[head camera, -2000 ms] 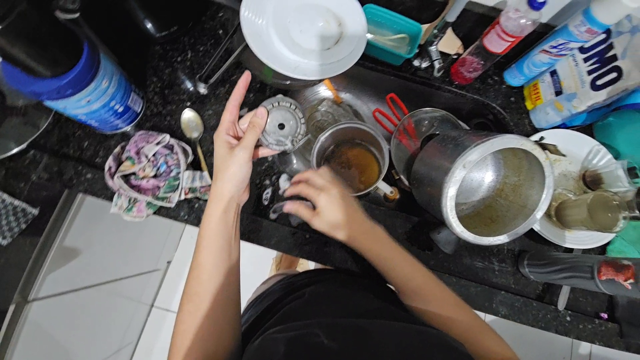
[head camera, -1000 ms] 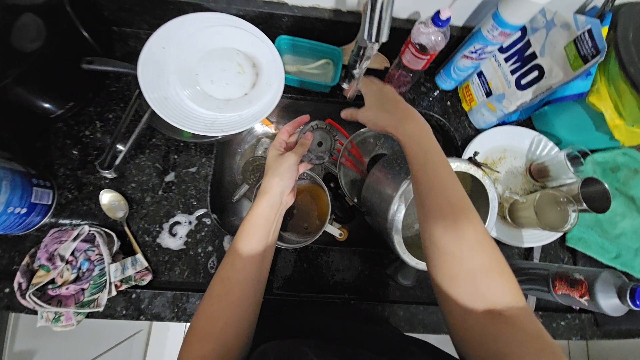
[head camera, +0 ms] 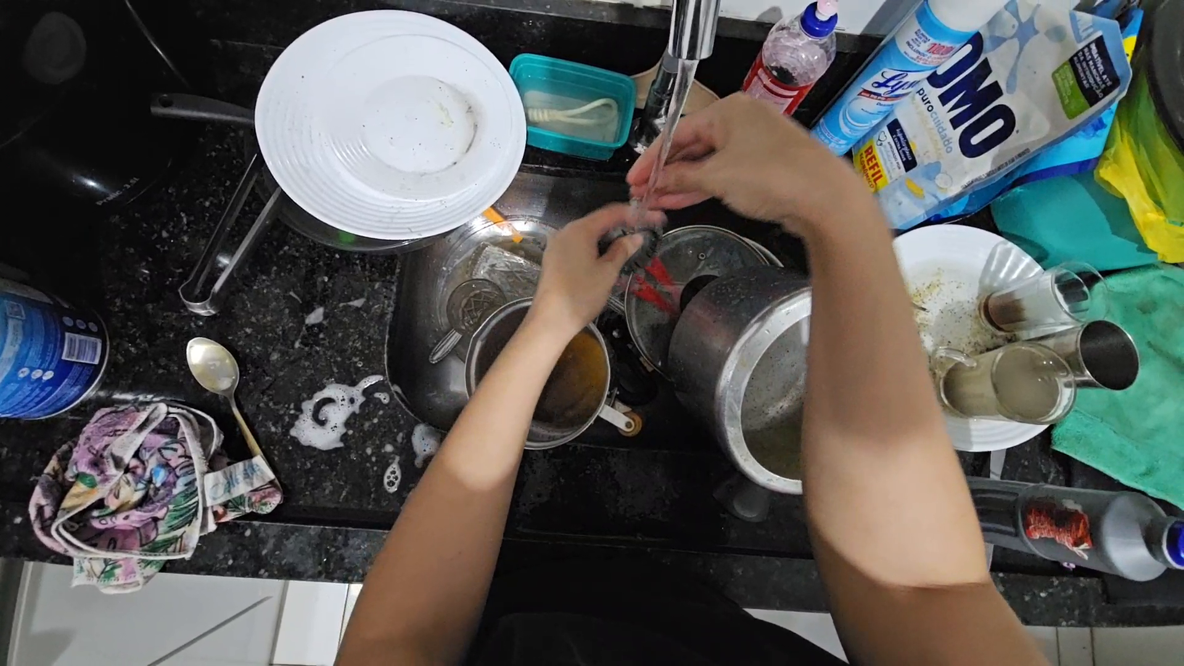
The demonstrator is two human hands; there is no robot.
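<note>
My left hand (head camera: 592, 264) holds a small round metal part (head camera: 632, 245) by its edge, just under the faucet (head camera: 694, 32). Water runs from the spout over the fingers of my right hand (head camera: 731, 162), which are close together beside the metal part; whether they grip anything is hidden. Below my left forearm a metal pot (head camera: 578, 388) with brownish liquid stands in the steel sink (head camera: 416, 324). A strainer-like utensil (head camera: 474, 305) lies left of it. To the right are a glass lid (head camera: 694, 254), something red (head camera: 655, 287) and a large tilted metal pot (head camera: 740, 370).
White plates (head camera: 388, 120) rest on a pan at the back left, near a teal container (head camera: 573, 106). A spoon (head camera: 213, 365), a patterned cloth (head camera: 129, 490) and foam (head camera: 333, 416) lie left. Bottles, a detergent bag (head camera: 999, 111) and a plate with glasses (head camera: 962, 268) are right.
My right hand has moved from over the small pot to the faucet and then down into the stream. Water now runs. My left hand has brought the metal part beneath the spout. The view has shifted.
</note>
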